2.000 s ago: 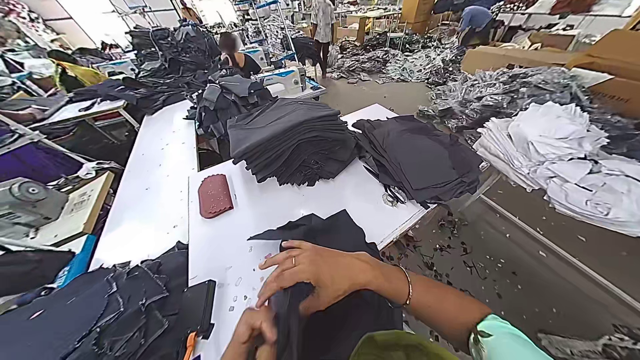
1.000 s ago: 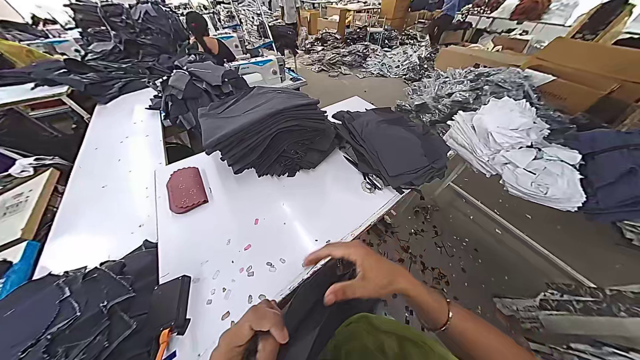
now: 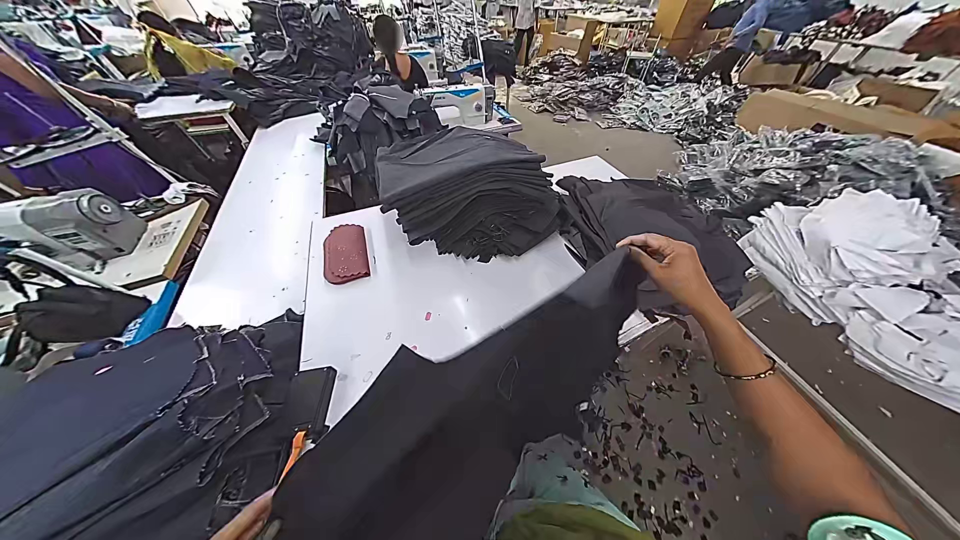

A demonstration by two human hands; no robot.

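A dark fabric panel (image 3: 480, 382) is stretched between my two hands, over the near edge of the white table (image 3: 405, 315). My right hand (image 3: 667, 266) pinches its upper right corner, beside a dark fabric pile (image 3: 645, 217). At the bottom, my left hand (image 3: 251, 517), partly cut off by the frame, holds the panel's lower left end. An orange-handled tool (image 3: 294, 454) lies close to it, by overlapping dark navy pieces (image 3: 135, 420). A tall stack of dark cut fabric (image 3: 472, 191) stands on the table, with a maroon scalloped case (image 3: 346, 253) to its left.
Sewing machines stand at the left (image 3: 71, 221) and behind the stack (image 3: 461, 103). White fabric (image 3: 862, 262) is heaped at the right, near plastic-wrapped bundles (image 3: 810, 165) and cardboard boxes (image 3: 817, 112). Scraps (image 3: 660, 442) litter the floor. A person (image 3: 401, 60) is beyond the table.
The dark fabric was bunched between my hands near the table's front edge; now it is spread wide. My right hand has moved up and right, my left hand down toward the bottom edge.
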